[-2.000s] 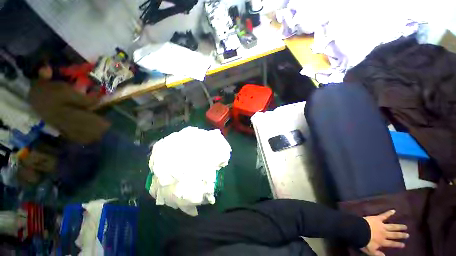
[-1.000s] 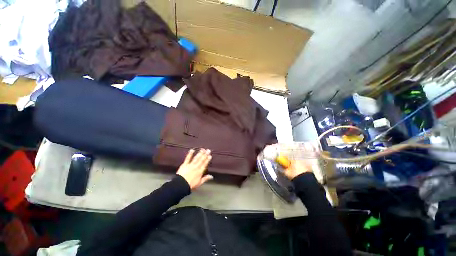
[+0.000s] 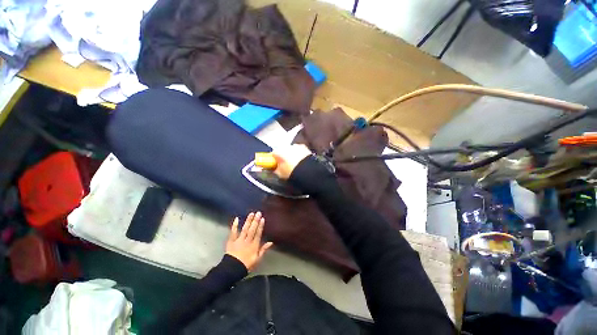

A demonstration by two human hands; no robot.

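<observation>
The dark brown garment (image 3: 304,226) lies over the right part of the long navy padded board (image 3: 183,147). My right hand (image 3: 288,159) grips the orange-yellow handle of the steam iron (image 3: 275,183), whose silver-edged soleplate is on the garment near its left edge, pointing left. The sleeve hides part of the garment. My left hand (image 3: 247,242) is flat with fingers spread at the near edge of the board, by the garment's near left corner. It holds nothing.
A black phone (image 3: 149,214) lies on the near left of the table (image 3: 111,226). A brown cloth heap (image 3: 222,49) and blue bar (image 3: 255,118) are behind the board. Cardboard (image 3: 373,65) stands at the far edge. The tan hose (image 3: 471,88) arcs right. Red stools (image 3: 52,186) stand left.
The iron has moved left from the table's right end onto the garment, in my right hand. My left hand has moved off the garment's middle to its near left edge. The view has shifted.
</observation>
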